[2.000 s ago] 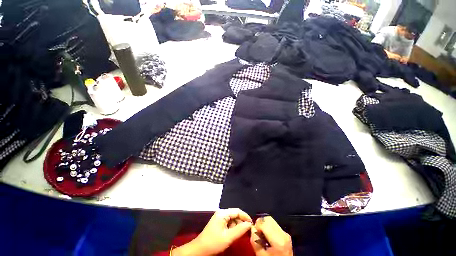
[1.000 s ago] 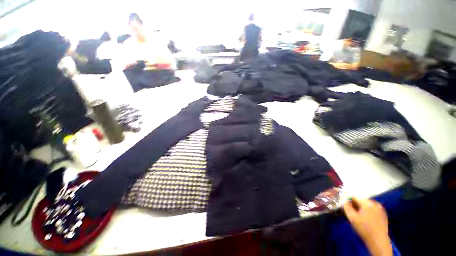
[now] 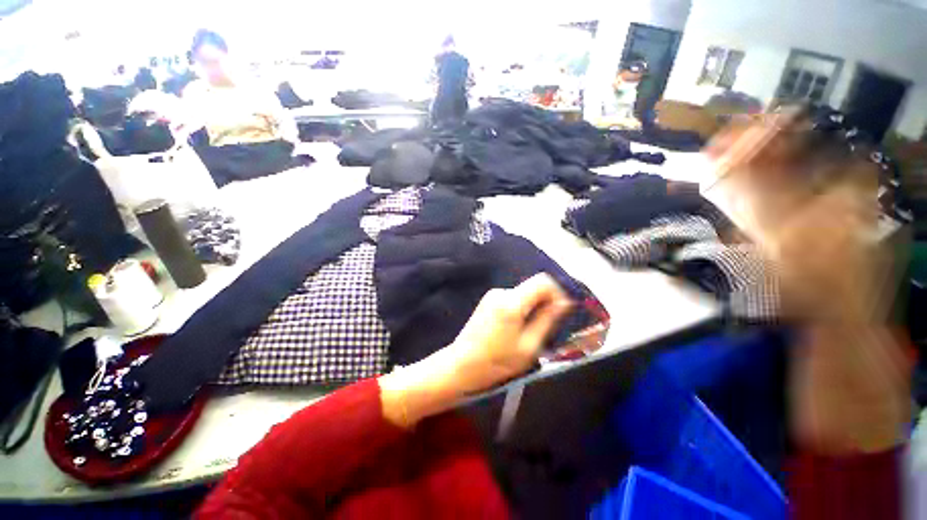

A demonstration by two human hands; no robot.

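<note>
The dark padded jacket [image 3: 432,274] lies spread on the white table, its black-and-white checked lining [image 3: 325,325] showing on the left. My left hand [image 3: 518,330] is above the jacket's lower right part, fingers curled and pinched together; whether it holds something cannot be told. My right hand [image 3: 762,173] is raised high at the right, strongly blurred. A faint thin line shows by its fingertips, but what it holds cannot be told. The red tray [image 3: 188,432] at the left table edge holds black and white rounds, and a jacket sleeve end lies over its rim.
A dark flask [image 3: 170,244] and a white container [image 3: 129,295] stand behind the tray. Dark jackets [image 3: 488,147] are heaped across the table, and a folded one [image 3: 651,223] lies at right. Blue bins [image 3: 691,437] are below the table edge. Several people are in the background.
My hands, together below the table edge at first, are now apart: the right is raised at the right, the left is over the jacket. The view has turned to the right.
</note>
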